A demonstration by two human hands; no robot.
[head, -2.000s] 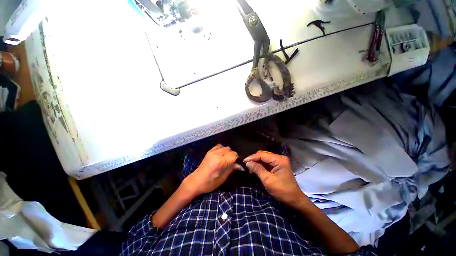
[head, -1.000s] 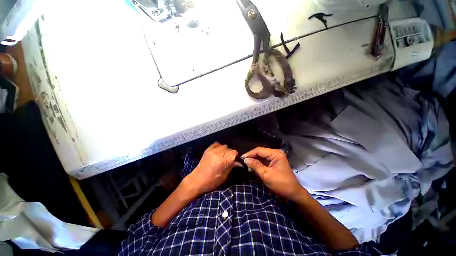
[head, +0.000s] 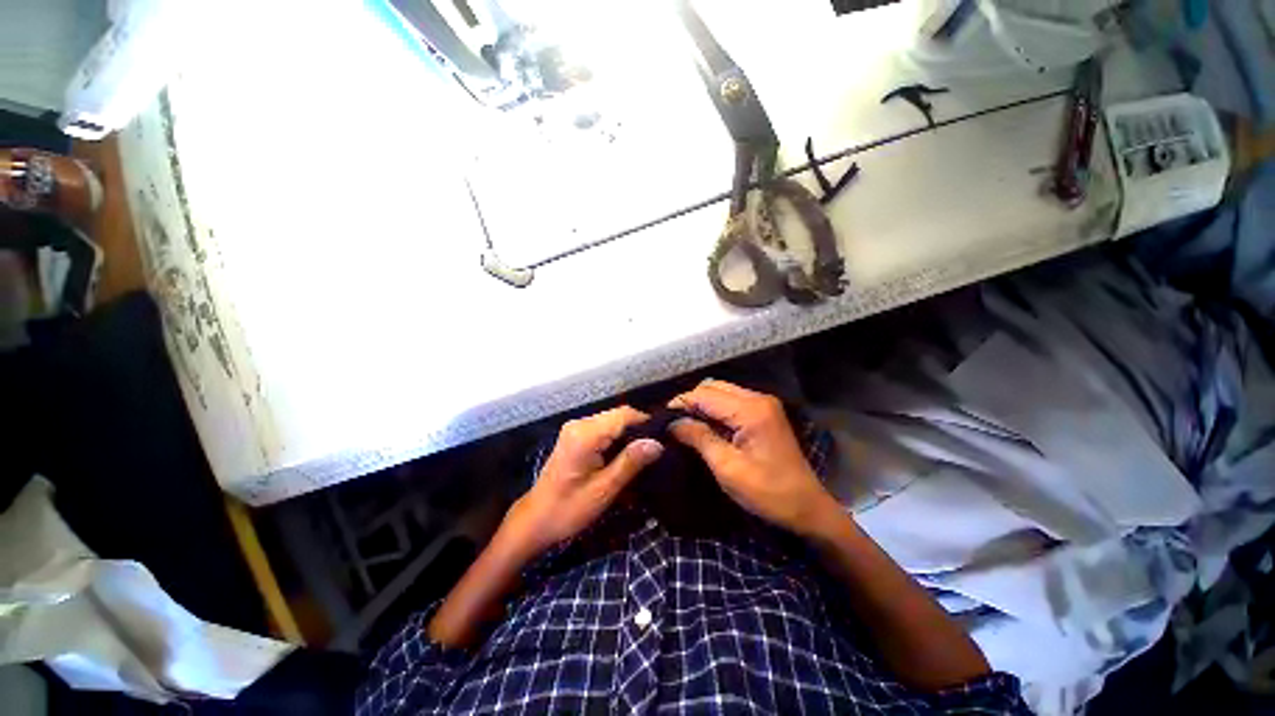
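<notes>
A small dark cloth part (head: 660, 425) is pinched between both hands, just below the table's front edge. My left hand (head: 587, 469) holds its left end between thumb and fingers. My right hand (head: 748, 448) holds its right end, with the fingertips close to the left ones. Dark cloth lies below the hands and blends into the shadow, so its outline cannot be told. Any thread or seam is too fine to see.
The white table (head: 378, 350) carries tailor's shears (head: 755, 154), small black tools (head: 831, 174), a red-handled tool (head: 1077, 140) and a compartment box (head: 1168, 161). The sewing machine's metal needle area (head: 538, 70) is at the back. Grey-blue cloth (head: 1035, 462) is heaped at right, pale cloth (head: 126, 616) at left.
The hands have shifted slightly up towards the table edge. The left hand has turned so its thumb shows, and more of the dark part shows between the fingers. The camera view has shifted slightly.
</notes>
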